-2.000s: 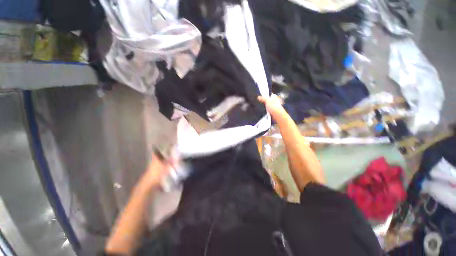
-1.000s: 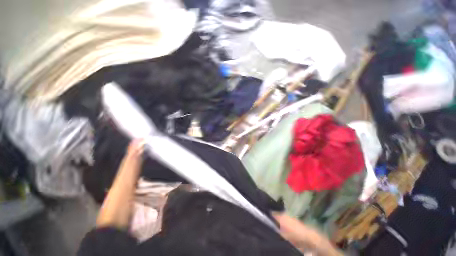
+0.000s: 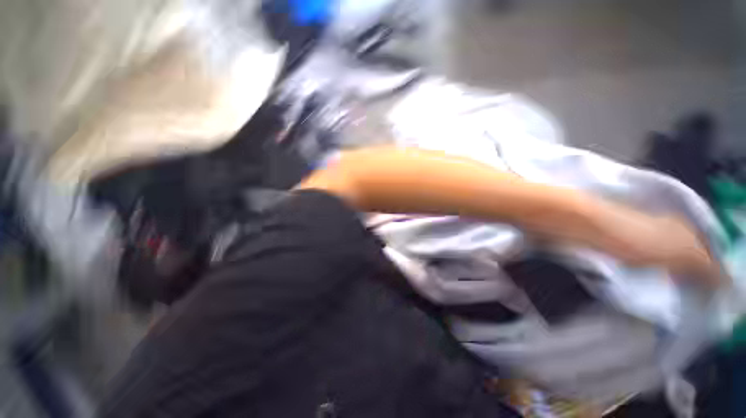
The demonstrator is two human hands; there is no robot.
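Observation:
The picture is heavily blurred. My left arm, in a black sleeve, reaches across to the right. My left hand (image 3: 699,260) is a blur at the right, against a white and light grey cloth (image 3: 572,347). The cloth spreads above and below the forearm, with dark patches near its middle. The fingers cannot be made out, so the grip is unclear. My right hand is not in view. Black cloth or clothing (image 3: 327,302) fills the lower middle; which of the two cannot be told.
A large cream cloth (image 3: 164,114) lies at the upper left. Dark fabric (image 3: 188,196) is below it. Shiny crinkled plastic (image 3: 327,106) and a white piece (image 3: 466,118) are at the top middle. Something green (image 3: 728,200) shows at the right edge, and grey floor (image 3: 605,65) behind.
My left arm has swung across to the right. My right hand has left the picture. The long white strip no longer shows between the hands, and a wide white and grey cloth appears at right.

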